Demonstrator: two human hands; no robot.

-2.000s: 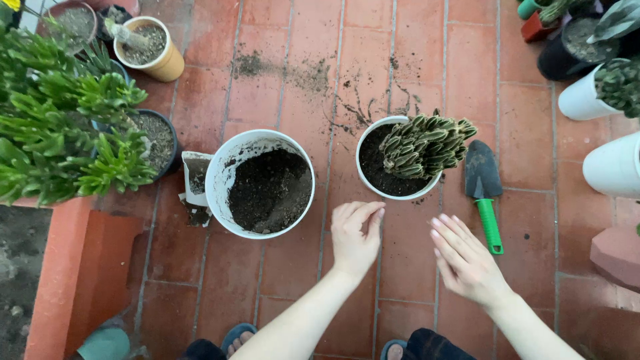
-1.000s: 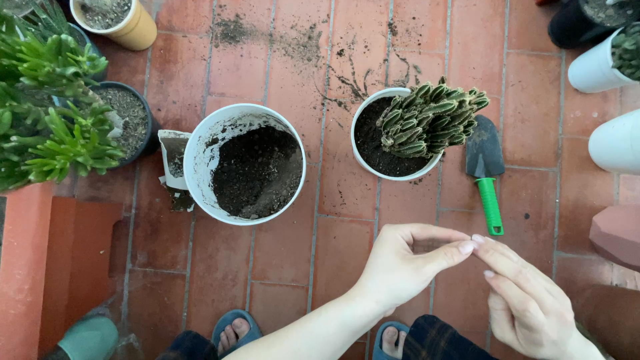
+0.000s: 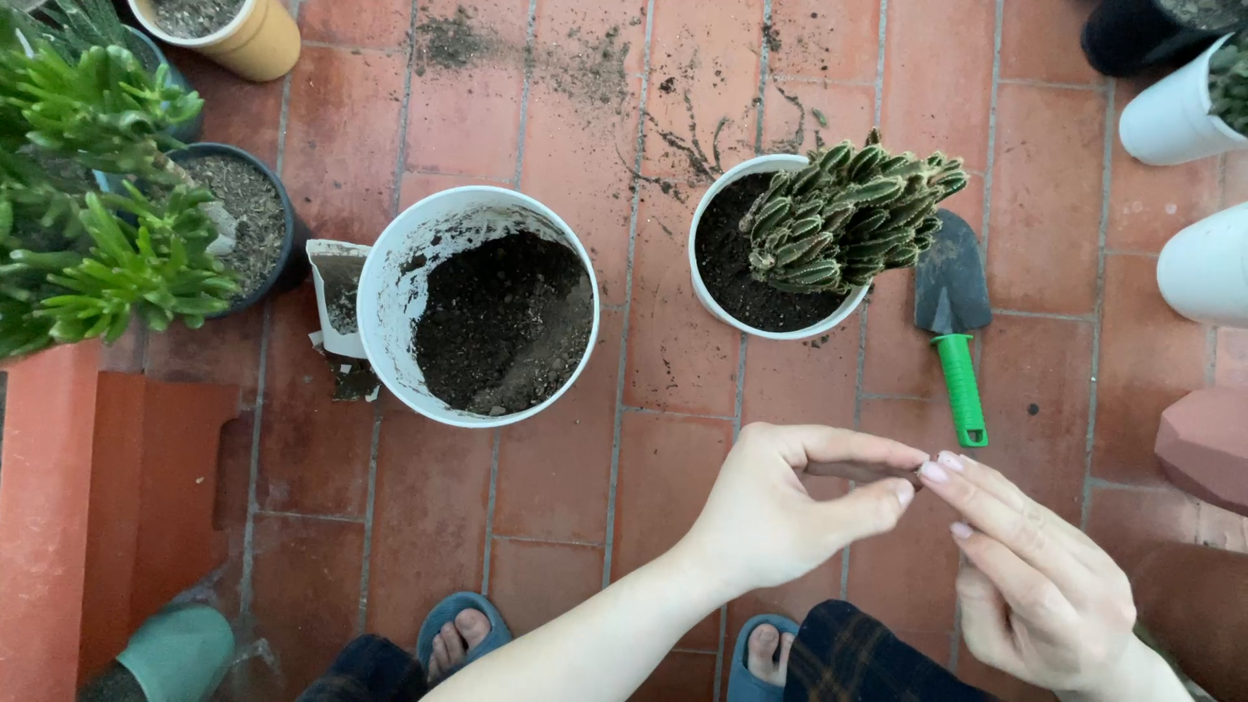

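My left hand (image 3: 804,497) and my right hand (image 3: 1033,565) meet at their fingertips below the potted cactus; whether something tiny is between them cannot be told. The clumped cactus (image 3: 848,214) leans right in a white pot (image 3: 717,304) of dark soil. Right of it a hand trowel (image 3: 960,385) with a green handle lies on the tiles, nearest to my right hand. Further left stands a white bucket (image 3: 385,322) partly filled with dark soil (image 3: 497,322). A piece of a broken white container (image 3: 336,292) touches its left side.
Spilled soil and thin roots (image 3: 692,146) lie on the terracotta tiles at the top. Succulents (image 3: 127,244) and a yellow pot (image 3: 258,44) stand at the left, above a terracotta planter (image 3: 146,458). White pots (image 3: 1170,122) line the right side. Sandalled feet (image 3: 463,634) are at the bottom.
My hands were apart beneath the cactus pot two seconds ago; they have come together at the fingertips, further right and lower. The pots and trowel have not been moved.
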